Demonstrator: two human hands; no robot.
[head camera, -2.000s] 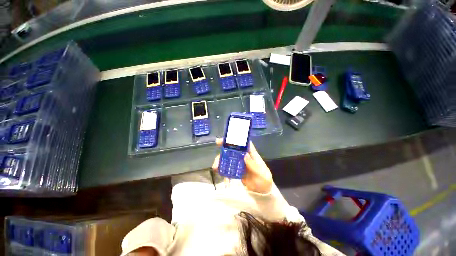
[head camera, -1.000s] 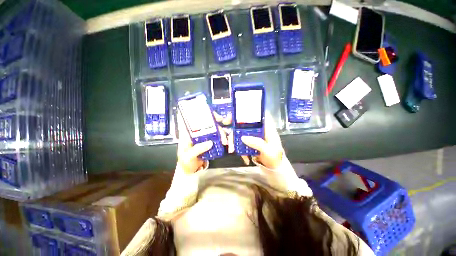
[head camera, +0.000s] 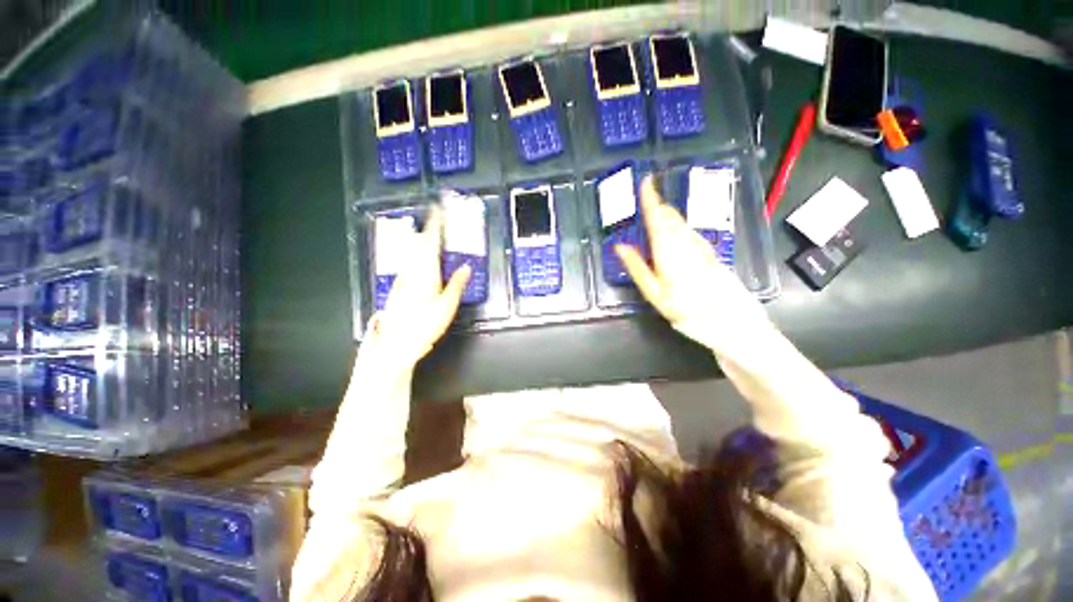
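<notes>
A clear tray (head camera: 553, 315) holds blue keypad phones in two rows. The back-row phones have dark screens with gold-looking borders. My left hand (head camera: 418, 288) is over the front row, fingers apart, at the left edge of a lit-screen phone (head camera: 467, 229) lying in its pocket. My right hand (head camera: 682, 265) has its fingers and thumb at the right edge of another lit-screen phone (head camera: 618, 200), which sits tilted in its pocket. A dark-screen phone (head camera: 535, 241) lies between them. Lit phones at both front-row ends are partly covered by my hands.
Stacked trays (head camera: 153, 259) stand at left, above a carton (head camera: 288, 453). Right of the tray lie a red pen (head camera: 791, 161), smartphone (head camera: 854, 82), white card (head camera: 827, 209), black block (head camera: 824, 259), small white block (head camera: 910, 201) and blue phones (head camera: 995, 167). A blue stool (head camera: 959, 506) is lower right.
Both hands have moved apart and forward over the tray. The two lit phones they held up before it are now in front-row pockets, either side of the middle phone. My left hand has let go.
</notes>
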